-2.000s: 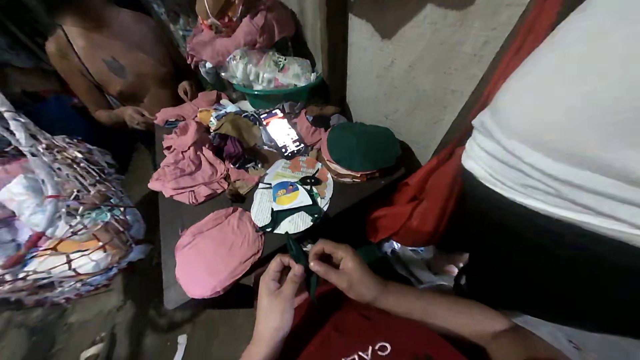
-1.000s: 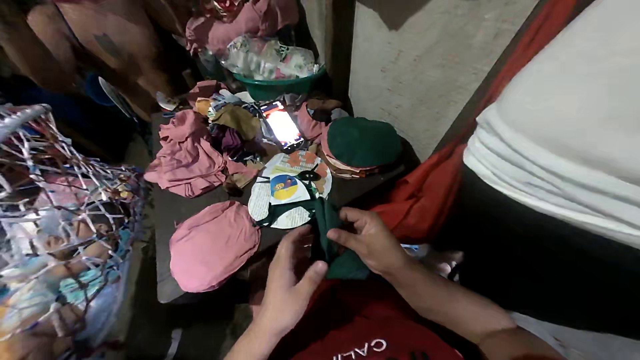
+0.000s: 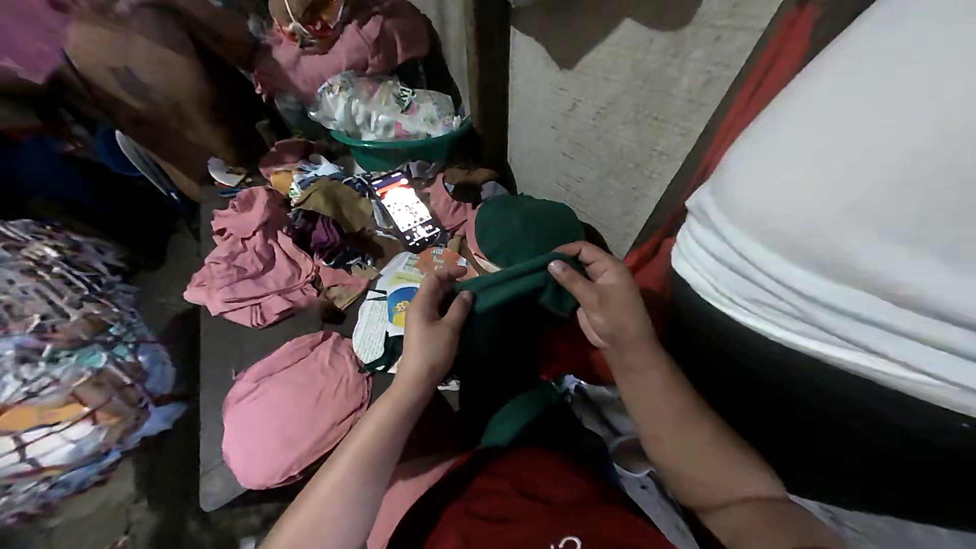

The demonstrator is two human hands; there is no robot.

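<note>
A dark green cloth (image 3: 507,288) is stretched between my two hands above my lap. My left hand (image 3: 436,324) pinches its left end between thumb and fingers, and my right hand (image 3: 602,297) grips the right end. Just beyond it lies a round stack of cloth pieces with a green one (image 3: 526,229) on top. Printed paper or card pieces (image 3: 372,328) lie on the dark table behind my left hand. To the left rests a rounded pink cloth piece (image 3: 293,412). The lower part of the held cloth is in shadow.
The dark table (image 3: 221,381) also bears crumpled pink cloth (image 3: 259,263), mixed scraps and a lit phone (image 3: 406,210). Behind stands a green basin (image 3: 404,152) with a plastic bag. A netted bundle (image 3: 69,366) is at left. One person is at upper left; another's white shirt (image 3: 839,191) is close at right.
My hands have moved apart and up, and the green cloth is now spread between them. The person at upper left has shifted posture.
</note>
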